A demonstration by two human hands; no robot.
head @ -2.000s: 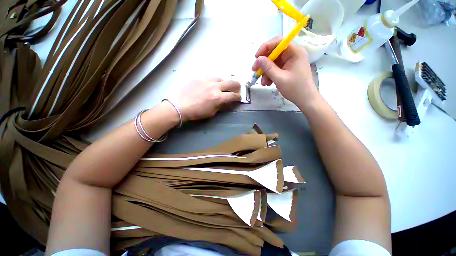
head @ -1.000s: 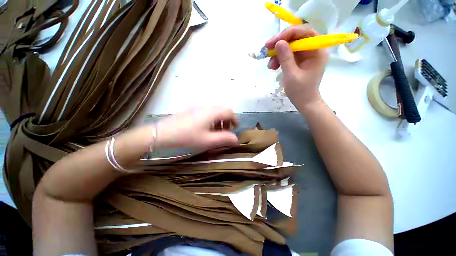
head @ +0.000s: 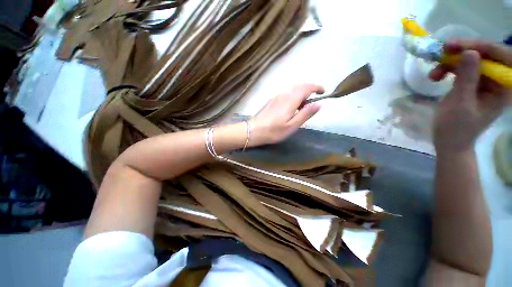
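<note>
My left hand (head: pixel 289 112) holds one brown leather strap near its end. The strap's flared tip (head: pixel 355 81) points right, brown face showing, over the white table. My right hand (head: pixel 471 95) is blurred at the right and holds the yellow-handled glue brush (head: pixel 496 73). Its bristles are beside the glue pot (head: pixel 428 75), which is partly hidden by the hand. The bundle of leather straps (head: pixel 236 196) lies below my left arm, several flared ends showing white faces (head: pixel 362 242).
A dark grey board (head: pixel 407 190) lies under the near straps. More straps (head: pixel 247 50) fan out at the upper left, gathered by a dark tie (head: pixel 122 88). A second yellow handle (head: pixel 412 27) shows by the pot. A blurred tape roll (head: pixel 503 151) is cut off at the right edge.
The view has shifted left, so things appear further right. My left hand has taken hold of a strap and brought its end over the table. The brush in my right hand has moved to the pot.
</note>
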